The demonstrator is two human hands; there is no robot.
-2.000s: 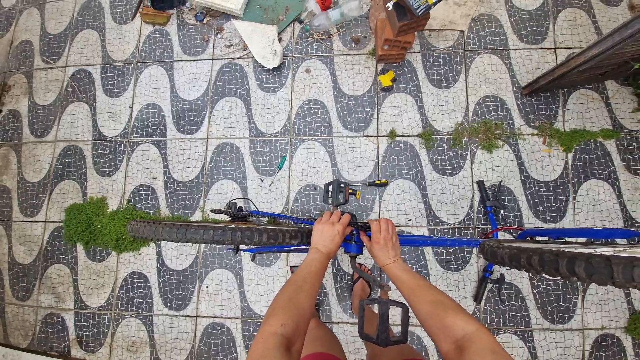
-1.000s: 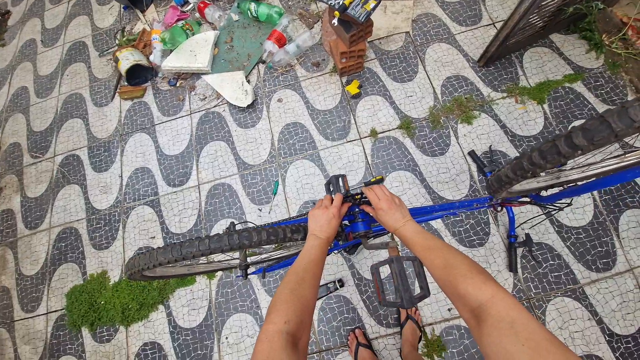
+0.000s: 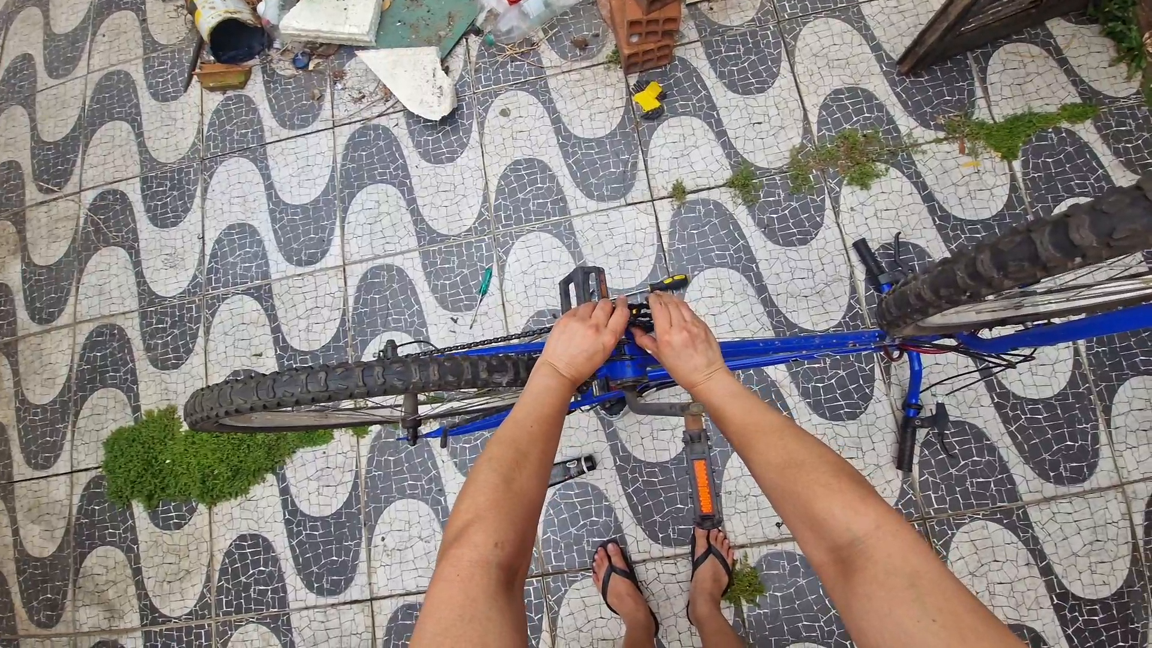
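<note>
A blue bicycle frame (image 3: 792,349) stands upside down on the tiles, its rear tire (image 3: 360,382) at left and front tire (image 3: 1017,252) at right. Both my left hand (image 3: 583,337) and my right hand (image 3: 679,342) are at the crank area, fingers on the chain (image 3: 640,312) by the chainrings. A tool with a black and yellow handle (image 3: 669,283) lies just beyond my right fingertips; its hold is unclear. One pedal (image 3: 583,286) is beyond my left hand, the other pedal (image 3: 702,477), with an orange reflector, between my forearms. What my fingertips grip is partly hidden.
A green-handled screwdriver (image 3: 484,286) and a dark tool (image 3: 572,469) lie on the tiles. Farther off are a yellow and black object (image 3: 648,97), hollow bricks (image 3: 643,36), broken white slabs (image 3: 414,79) and a paint can (image 3: 230,31). My sandalled feet (image 3: 621,580) are below the bicycle.
The pedal nearest me has turned, from its flat face showing to its edge with the reflector. My hands remain at the crank area. The view has shifted.
</note>
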